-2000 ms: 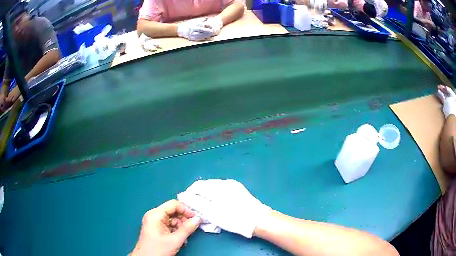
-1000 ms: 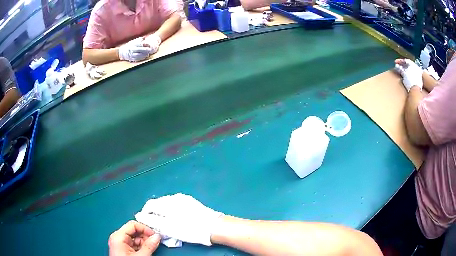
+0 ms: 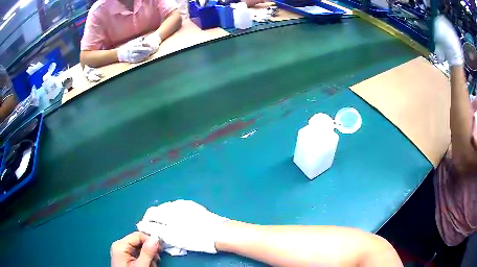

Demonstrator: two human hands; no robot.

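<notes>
My right hand (image 3: 183, 224), in a white glove, rests low on the green bench with its fingers curled. A small white cloth (image 3: 173, 251) shows under its fingers, hard to tell from the glove. My bare left hand (image 3: 135, 251) is cut off by the bottom edge; its thumb and forefinger pinch the white fabric at the right hand's fingertips. A white translucent bottle (image 3: 316, 148) stands on the bench to the right, its round flip cap hanging open.
The conveyor belt (image 3: 209, 78) crosses beyond the bench. A blue tray (image 3: 32, 166) with black headphones is at far left. A tan mat (image 3: 405, 104) lies at right, beside a person with a raised gloved hand. Another person sits across the belt.
The view has turned to the right, so things have shifted left in the picture. The person at right has raised a gloved hand off the mat. My hands stay together.
</notes>
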